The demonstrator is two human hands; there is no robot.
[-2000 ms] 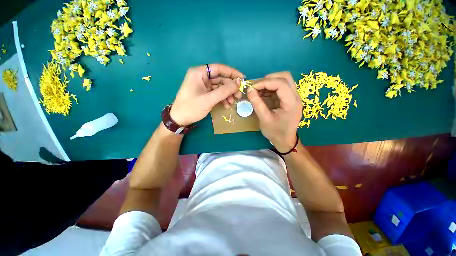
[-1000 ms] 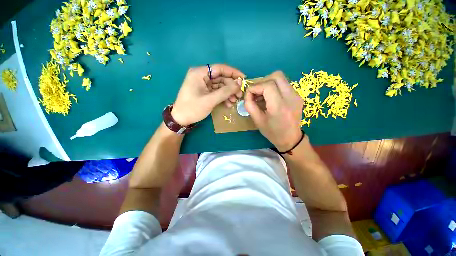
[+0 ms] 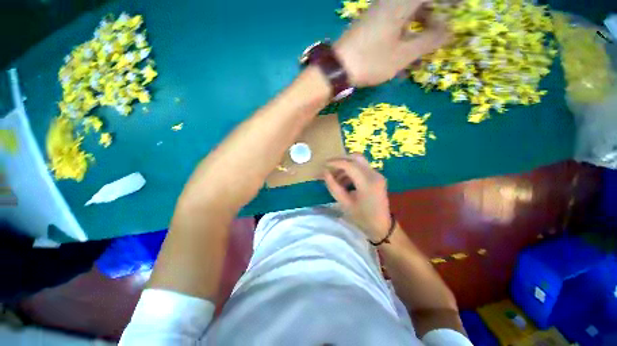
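Note:
My left hand (image 3: 399, 40) is blurred and reaches over the near-left side of the large heap of yellow-and-white pieces (image 3: 500, 61) at the upper right. Its fingertips overlap the heap, so I cannot tell what it holds. My right hand (image 3: 362, 192) is half curled at the right edge of the cardboard piece (image 3: 325, 135); its fingertips are blurred. The white glue disc (image 3: 300, 153) lies on the cardboard, with a few yellow slivers left of it. The ring-shaped pile of small yellow parts (image 3: 385, 132) lies just right of the cardboard.
A smaller yellow-and-white heap (image 3: 108, 64) and a yellow clump (image 3: 66, 150) lie at left, above a white glue bottle (image 3: 118, 188). A clear plastic bag (image 3: 588, 74) is at the far right. Blue bins (image 3: 558, 277) stand on the floor at lower right.
My left hand has left the cardboard and swung up and right to the large heap. My right hand has drawn down toward the table's front edge. The view has shifted.

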